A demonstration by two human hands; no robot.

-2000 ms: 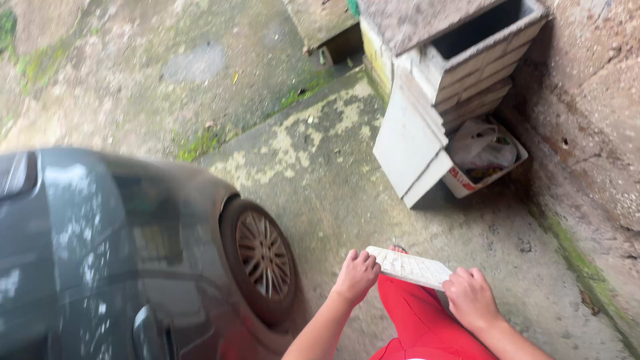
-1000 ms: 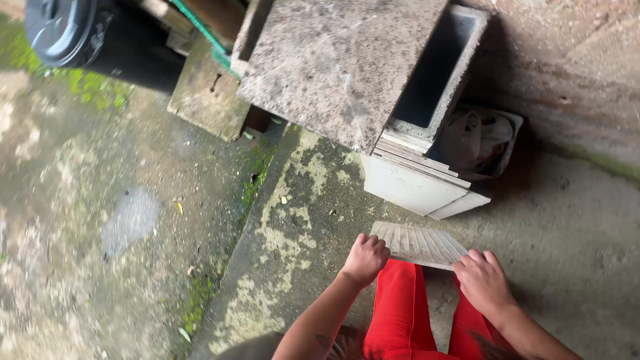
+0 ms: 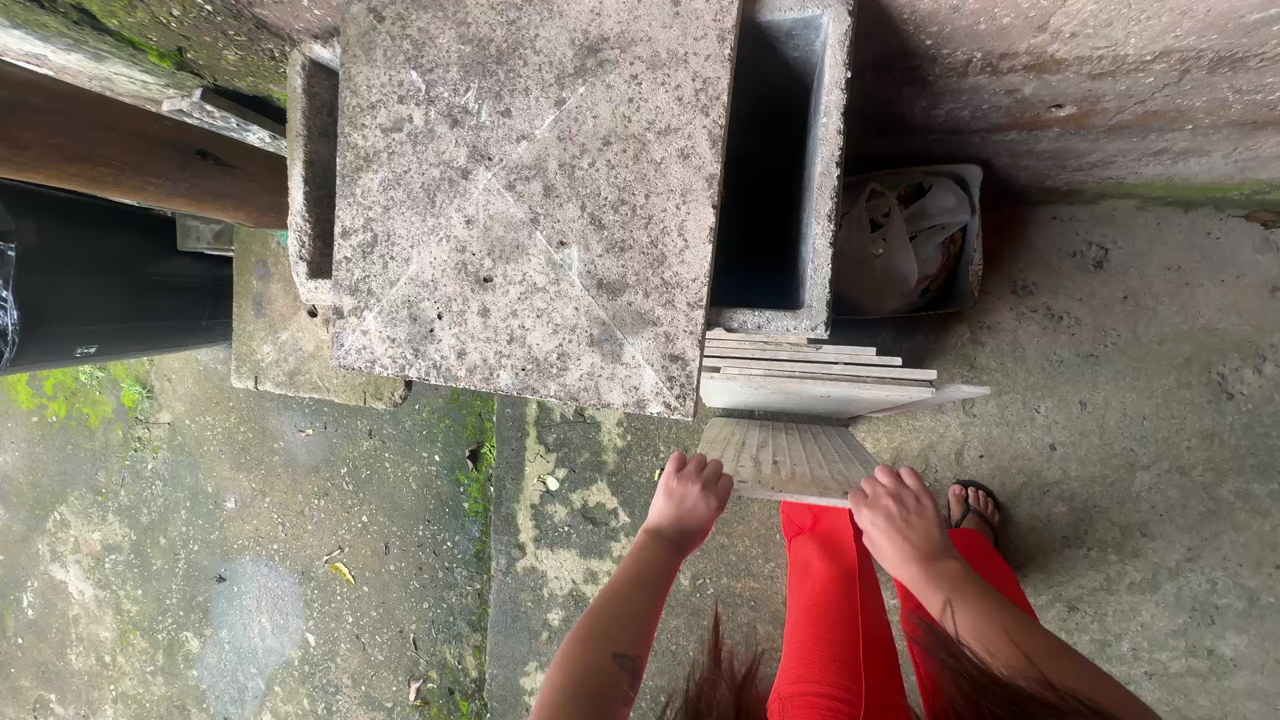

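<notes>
A pale, ribbed tile [image 3: 785,455] hangs between my two hands, tilted, above my red trousers. My left hand [image 3: 690,500] grips its left edge with bent fingers. At the tile's right corner, my right hand [image 3: 902,515] is closed on the edge. Just beyond the tile, a stack of pale tiles [image 3: 820,390] leans on edge against a hollow concrete block [image 3: 815,170]. The held tile's far edge is close to that stack; whether they touch I cannot tell.
A mottled stone slab [image 3: 530,200] lies on the blocks, its corner left of the tile. Behind the stack sits a bin [image 3: 972,240] holding plastic bags. A black container [image 3: 120,280] stands at the left. My sandalled foot [image 3: 973,508] is on the concrete floor.
The view has swung a lot; the car seen two seconds ago is out of frame. Both hands still hold the tile, now closer to the leaning stack.
</notes>
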